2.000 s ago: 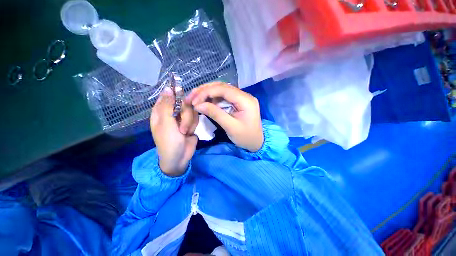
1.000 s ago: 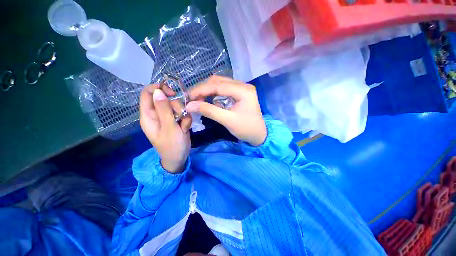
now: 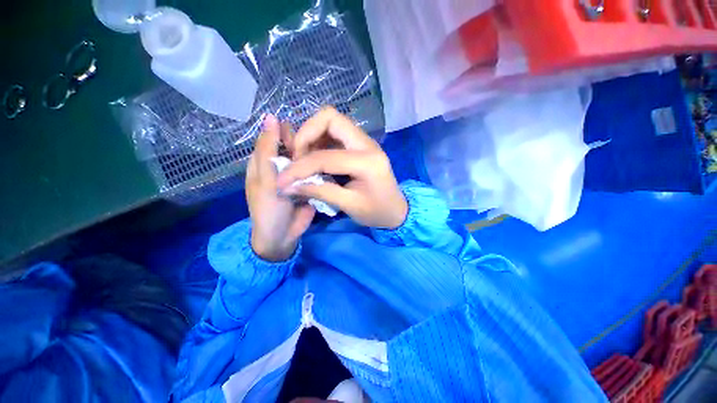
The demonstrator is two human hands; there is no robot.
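My left hand (image 3: 273, 201) and my right hand (image 3: 354, 173) meet in front of me, over the near edge of the plastic-covered mat. My left fingers point up around a metal ring, of which only a small dark bit shows between the fingers; the rest is hidden. My right fingers are bent over and press a small white cloth (image 3: 321, 205) against my left hand. Part of the cloth hangs out below the right fingers.
A translucent white bottle (image 3: 206, 75) with its lid open leans on the clear plastic over a grey mesh mat (image 3: 196, 169). Several rings (image 3: 81, 61) lie on the green bench at left. A red tray (image 3: 574, 39) stands on white sheets at right, a white bag (image 3: 542, 157) below it.
The ring showed between my hands before and is now mostly covered. My right hand has closed over my left fingers with the white cloth, which now shows more. The view has shifted slightly.
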